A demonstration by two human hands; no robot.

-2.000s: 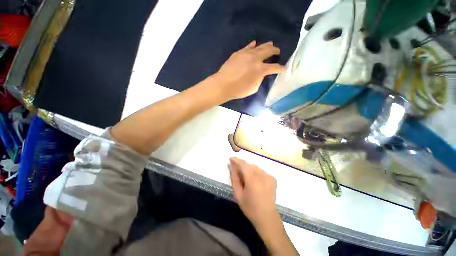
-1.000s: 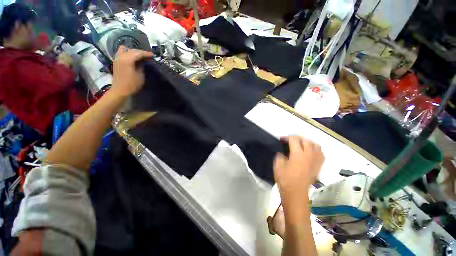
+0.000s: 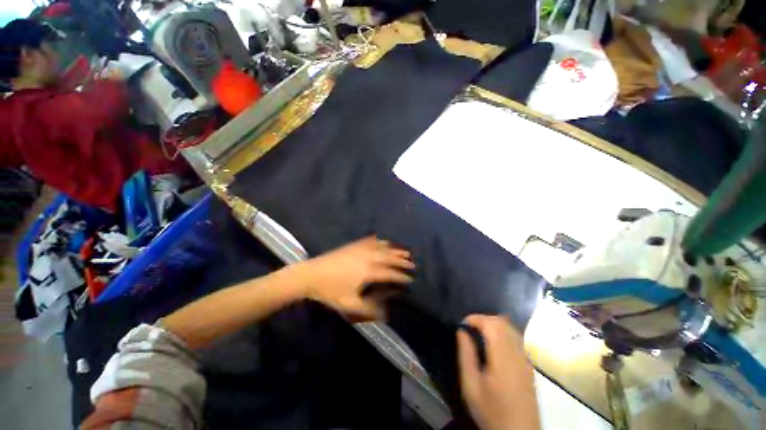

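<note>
A long black cloth panel [image 3: 369,159] lies flat on the white table [image 3: 512,176], running from the back toward the needle area of the sewing machine [image 3: 638,269]. My left hand [image 3: 365,273] rests over the near edge of the cloth with fingers bent; whether it grips cloth cannot be told. My right hand [image 3: 495,369] is at the near edge, left of the machine head, with black cloth pinched between thumb and fingers. A bright glare hides the needle and presser foot.
A blue basket of offcuts [image 3: 160,252] stands at left, near a person in red [image 3: 67,134]. Another machine [image 3: 197,50] is at the back left. A white bag [image 3: 575,76] and black cloth lie beyond the table. A green tube [image 3: 731,201] is at right.
The black cloth, held up and blurred a second ago, now lies spread on the table. My left hand has come down and right to the near edge. My right hand is lower, nearer the table edge.
</note>
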